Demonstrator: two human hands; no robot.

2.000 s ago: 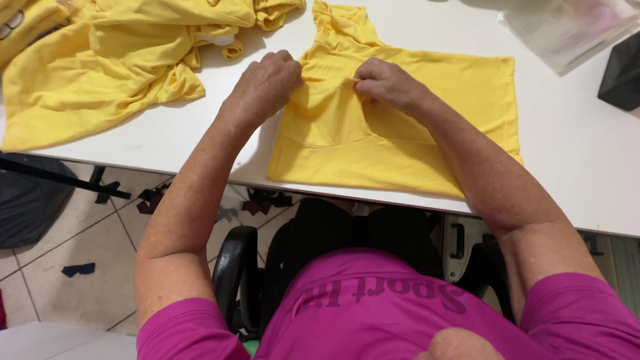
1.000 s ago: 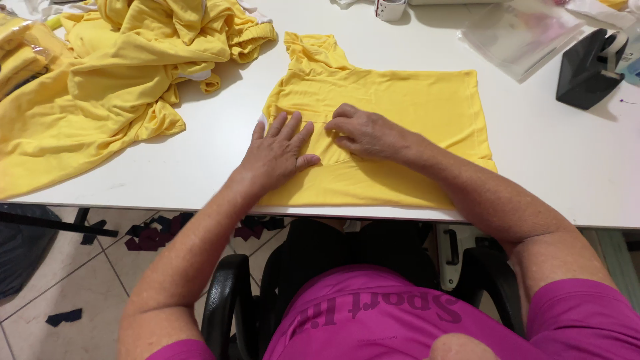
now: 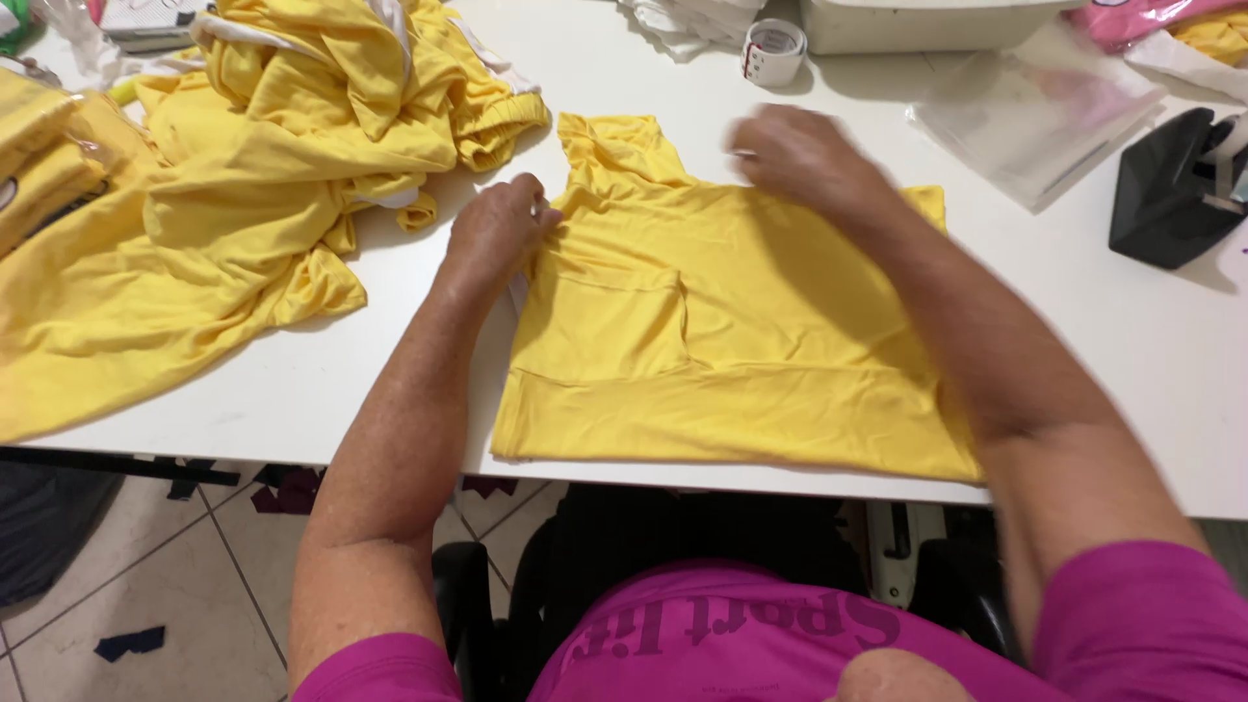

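A yellow knit garment (image 3: 780, 292) lies folded and mostly flat at the front edge of the white table, with a gathered part sticking up at its upper left. My left hand (image 3: 502, 219) is at the garment's left edge, its fingertips pinching the cloth there. My right hand (image 3: 795, 146), blurred, is over the garment's upper edge with its fingers curled; whether it holds anything cannot be told. My right forearm crosses above the garment's right side and hides part of it.
A heap of yellow garments (image 3: 244, 175) covers the table's left, beside bagged yellow items (image 3: 44, 166). A tape roll (image 3: 773, 53) and a pale bin (image 3: 916, 24) stand at the back. Clear plastic bags (image 3: 1033, 122) and a black tape dispenser (image 3: 1175, 190) are at right. Fabric scraps (image 3: 130, 643) lie on the floor.
My left hand has gone from lying spread on the cloth to the garment's left edge. My right hand has moved from the middle of the garment up and right to its upper edge.
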